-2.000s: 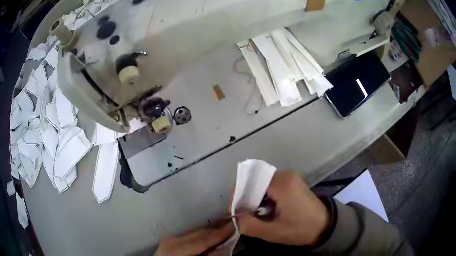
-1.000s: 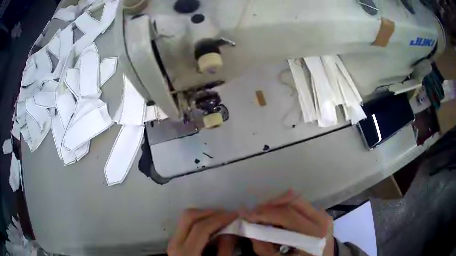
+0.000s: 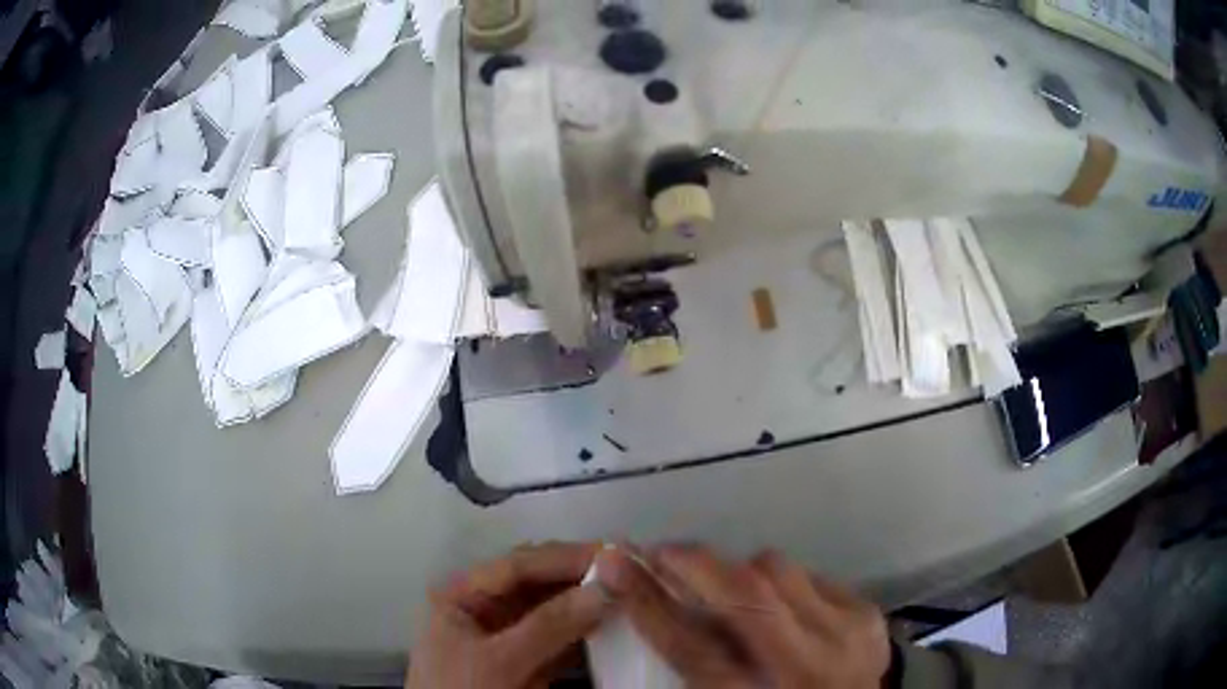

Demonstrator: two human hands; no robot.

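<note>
My left hand (image 3: 505, 622) and my right hand (image 3: 767, 622) are close together at the bottom of the view, at the table's front edge. Between them they hold a white fabric band (image 3: 627, 657), pinched by the fingertips of both hands. Its lower part hangs down between the hands and much of it is hidden by the fingers. The hands are slightly blurred. Whether my right hand also holds a tool cannot be told. The sewing machine head (image 3: 538, 189) stands beyond, with white cloth lying at its needle area, left of the plate (image 3: 532, 370).
White pointed pieces (image 3: 289, 323) are heaped at left, one (image 3: 390, 417) nearer the bed. White strips (image 3: 928, 303) lie fanned on the machine bed (image 3: 713, 417) at right. A black smartphone (image 3: 1070, 390) lies beside them. Boxes and clutter are at the far right.
The view has shifted, so the machine sits further right. The band, stretched sideways between my hands a second ago, now hangs down between them. My hands stay together on it.
</note>
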